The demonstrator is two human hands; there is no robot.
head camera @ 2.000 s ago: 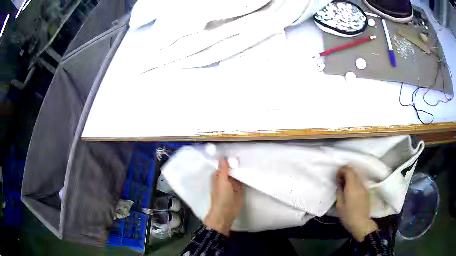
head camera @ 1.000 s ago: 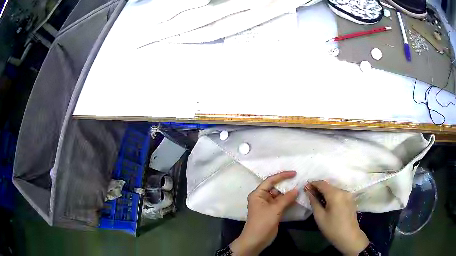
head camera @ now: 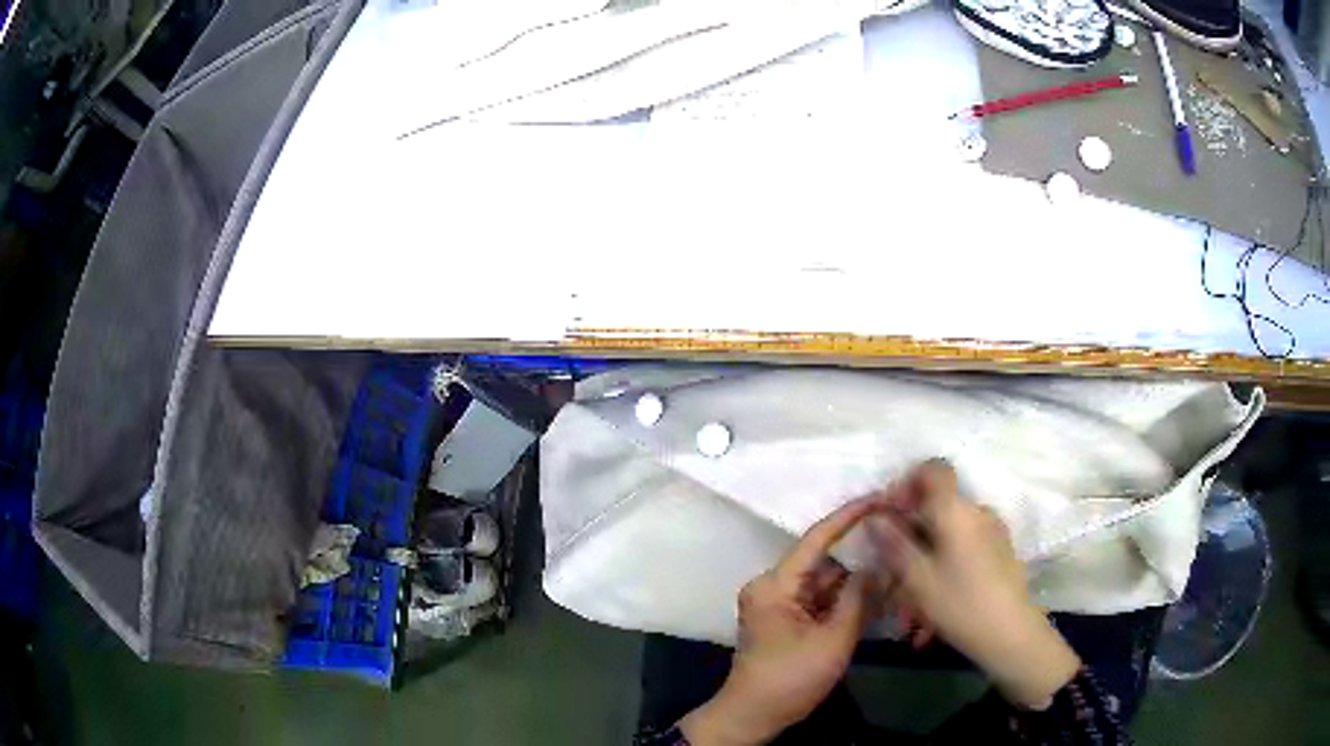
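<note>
The cream garment [head camera: 963,423] lies on the lap below the table edge. Two white buttons, one at the far left [head camera: 649,410] and one beside it [head camera: 713,439], sit on its upper left part. My left hand [head camera: 795,627] is at the garment's front edge, with its thumb and fingertips pinched on the cloth. My right hand [head camera: 955,568] is close beside it, blurred, with its fingertips drawn together near the left fingertips. No needle or thread can be made out between the fingers.
The white table [head camera: 438,277] bears another cream garment, a button tin [head camera: 1039,26], a red pencil [head camera: 1050,98], a pen [head camera: 1176,102] and loose black thread [head camera: 1247,292] at the mat [head camera: 1021,153]. A grey bin [head camera: 124,364] and blue crate [head camera: 343,583] stand left; a clear tub [head camera: 1222,583] stands right.
Both hands moved from apart to close together at the garment's front edge. Since one second ago my right hand has risen slightly over the left fingertips. The garment stays nearly in place.
</note>
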